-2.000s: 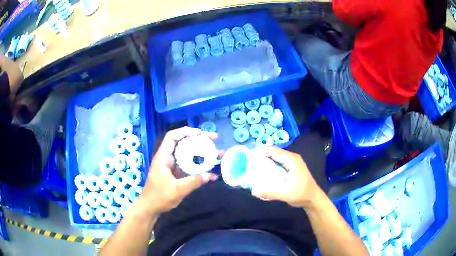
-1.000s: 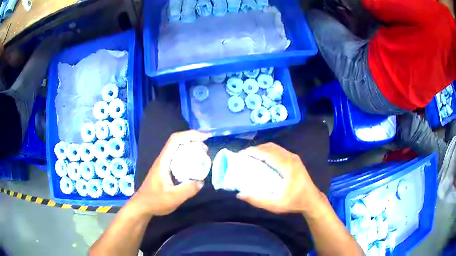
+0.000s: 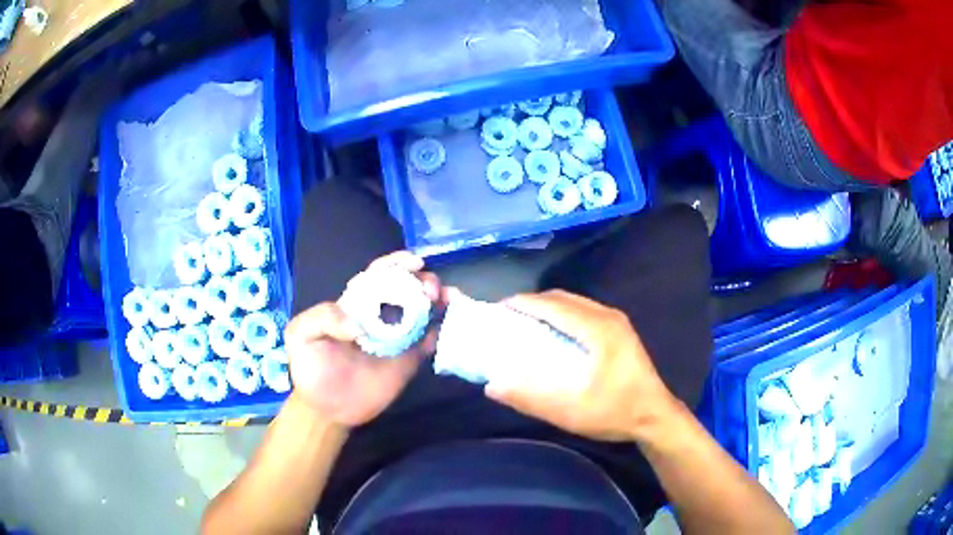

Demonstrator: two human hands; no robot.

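My left hand (image 3: 350, 355) holds a pale ring (image 3: 389, 309) in its fingers, its scalloped face and dark centre hole turned up toward me. Whether a longer body lies behind the ring cannot be told. My right hand (image 3: 585, 366) is closed around a pale blue-white tubular body (image 3: 502, 343), lying roughly sideways with its end toward the ring. The ring and the body are very close over my lap; whether they touch is unclear. My right fingers and palm hide the body's far end.
A small parts tray (image 3: 449, 214) with scattered rings lies beyond my knees, under the upper tray (image 3: 491, 82). The left tray (image 3: 199, 413) holds rows of round ends. The right tray (image 3: 836, 361) holds jumbled pale pieces. A person in a red sleeve (image 3: 878, 89) sits at the upper right.
The view has tipped down, so the trays sit higher. The left-hand ring has turned to show its dark hole more clearly. The right-hand body's open blue end has turned out of sight.
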